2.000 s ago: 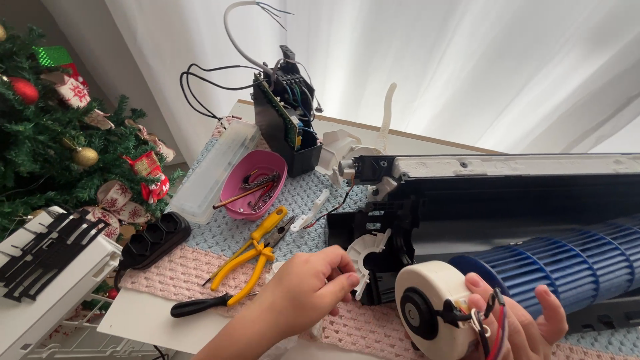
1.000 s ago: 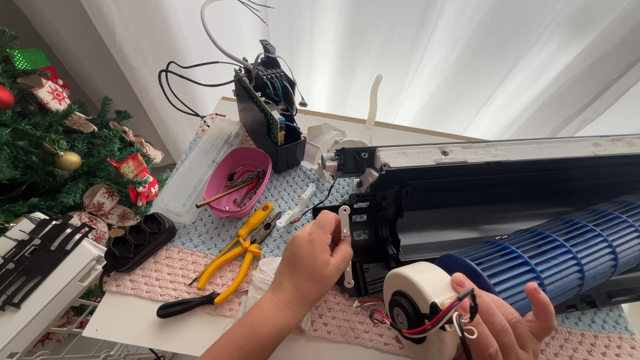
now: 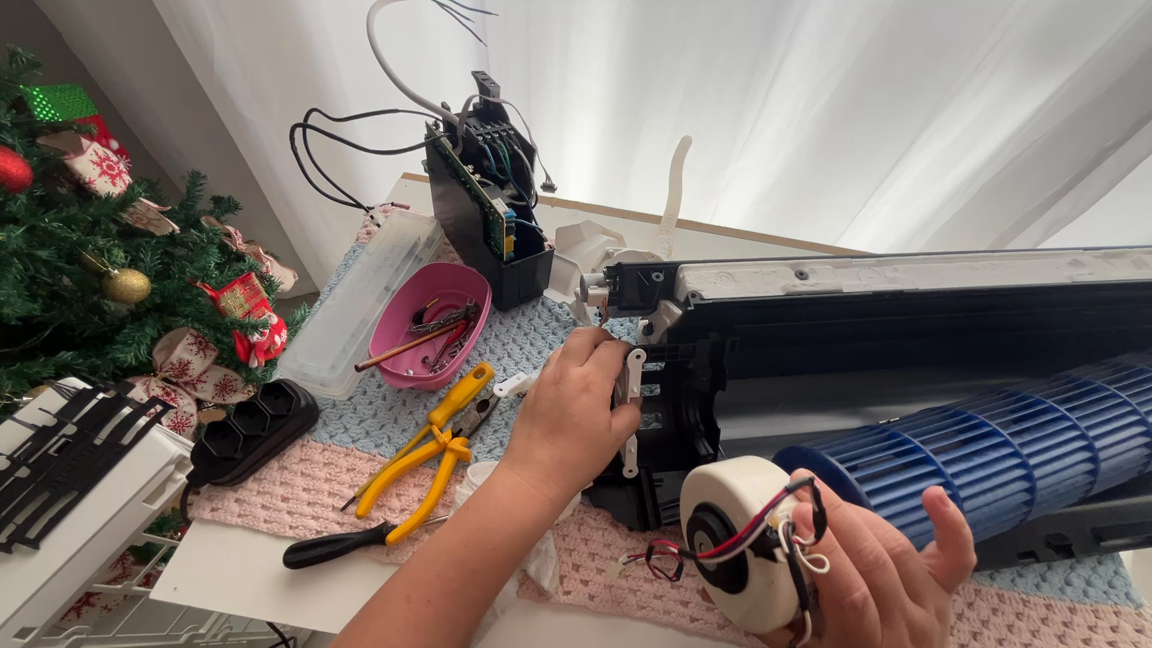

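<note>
My left hand [image 3: 573, 409] grips a white plastic bracket [image 3: 633, 409] with a hole at each end, upright against the left end of the black air-conditioner housing [image 3: 670, 405]. My right hand [image 3: 877, 567] holds a round white fan motor [image 3: 742, 540] with red, black and white wires, in front of the housing. The blue cylindrical fan [image 3: 999, 441] is seated at a slant in the housing, its left end close behind the motor. A smaller white plastic part [image 3: 513, 385] lies just left of my left hand, which partly covers it.
Yellow-handled pliers [image 3: 432, 463], a yellow screwdriver [image 3: 461, 396] and a black-handled screwdriver [image 3: 337, 544] lie left of my forearm. Behind them are a pink bowl [image 3: 405, 364] of screws, a clear plastic case [image 3: 360, 306] and a black control box [image 3: 531, 279]. A power strip [image 3: 256, 427] sits at left.
Two seconds ago a white round part showed at my left hand; one second ago the hand held the bracket upright at the housing's end, as now. The motor stays in my right hand.
</note>
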